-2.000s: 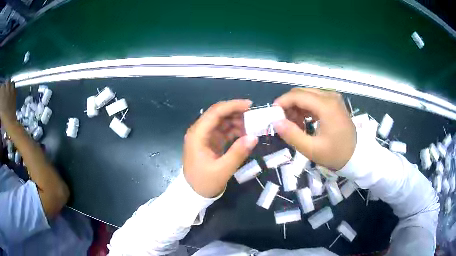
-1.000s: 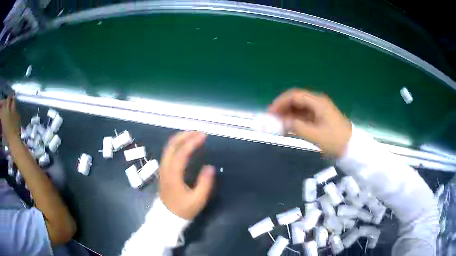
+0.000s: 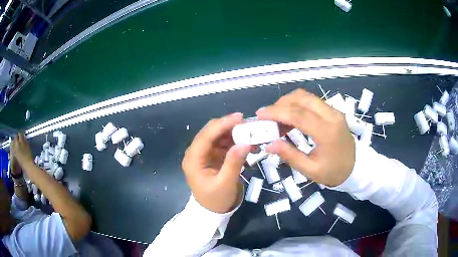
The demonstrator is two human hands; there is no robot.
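A glossy white plastic housing is held level between the fingertips of both hands, in front of me. A small dark mark shows on its face. My left hand grips its left end. My right hand grips its right end; the fingers hide part of the ends. A heap of white stemmed pieces lies behind, below and right of my right hand, partly hidden by it. A smaller group of set-aside pieces lies to the left.
The green conveyor belt crosses the top with a few white pieces on it, edged by a bright side rail. Another person's arm and a dense pile are at far left. Clear plastic and more pieces are at the right edge.
My right hand has come back from the conveyor rail. Both hands, apart one second ago, now meet at a white housing. The view has turned. The set-aside group has one more piece than two seconds ago.
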